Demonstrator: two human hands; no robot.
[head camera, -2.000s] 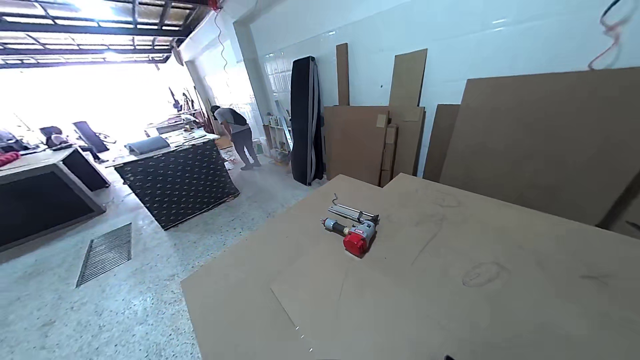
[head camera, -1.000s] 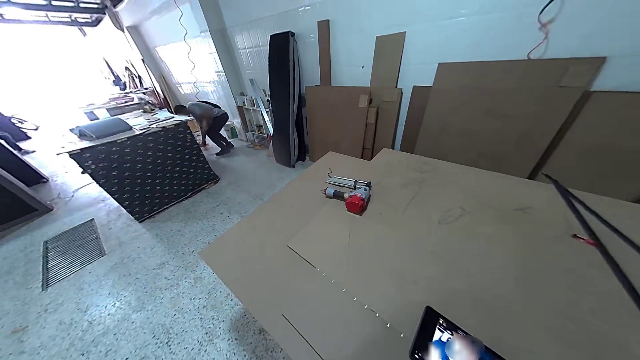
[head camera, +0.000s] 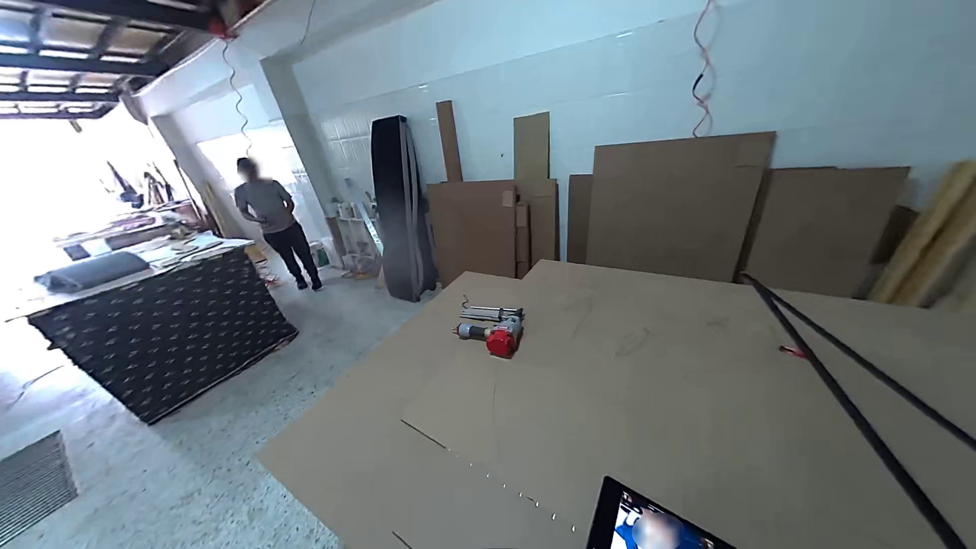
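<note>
Neither my left hand nor my right hand shows in the head view. A red and grey pneumatic staple gun (head camera: 501, 335) lies on the large brown board work surface (head camera: 579, 389), near its far left corner. At the bottom edge a phone or tablet (head camera: 606, 507) with a lit screen is partly cut off. On the right, two long thin black strips (head camera: 846, 408) meet at a point near the far edge and spread toward me. Beside them lies a small red and black item (head camera: 793, 351). A row of small pale bits (head camera: 504, 486) runs along a seam in the board.
Brown boards (head camera: 679, 206) lean on the tiled wall, with a tall black padded panel (head camera: 396, 206) to their left. A person (head camera: 271, 221) stands beyond, near a table draped in dark patterned fabric (head camera: 175, 328). A floor grate (head camera: 34, 484) lies at lower left.
The person in the background, bent over before, now stands upright. The staple gun stays on the board. The view has shifted, with the black strips and the screen in sight since the second frame.
</note>
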